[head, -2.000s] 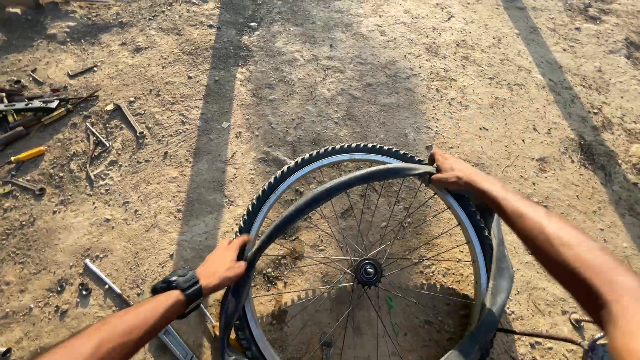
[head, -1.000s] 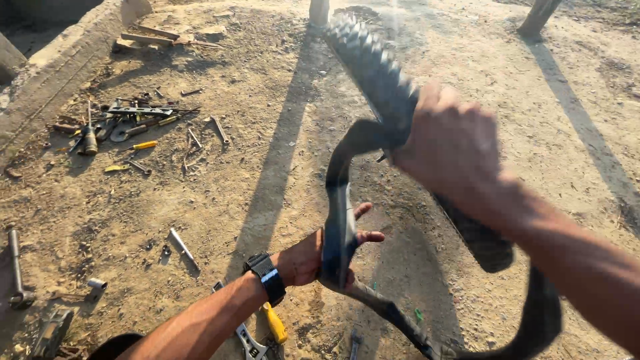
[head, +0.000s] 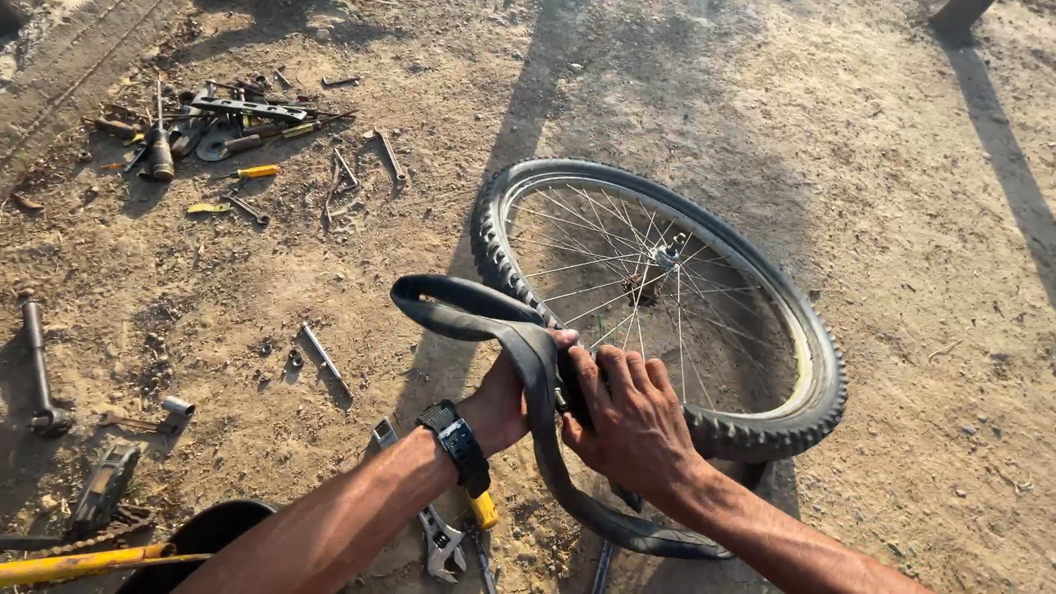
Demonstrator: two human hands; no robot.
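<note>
A spoked bicycle wheel point(head: 667, 256) with a knobby tyre point(head: 742, 436) leans over the dirt, its near edge at my hands. Across that edge hangs a limp black inner tube point(head: 540, 371), one loop to the left and the rest trailing below my wrists. My left hand point(head: 505, 396), with a watch on its wrist, is wrapped around the tube beside the tyre, thumb up. My right hand point(head: 631, 412) lies over the tyre's near side, fingers curled on it; what is under its palm is hidden.
A pile of hand tools point(head: 239, 115) lies at the upper left. Nearer are an adjustable wrench point(head: 443, 540), a yellow handle point(head: 483, 510), a metal rod point(head: 326, 360), a socket handle point(head: 40, 371) and a black bucket point(head: 206, 536). A post point(head: 959, 15) stands at the upper right.
The wheel, seen nearly face-on and then lifted edge-on, now leans low with its other face showing. My left hand has closed around the tube, and my right hand has come down beside it.
</note>
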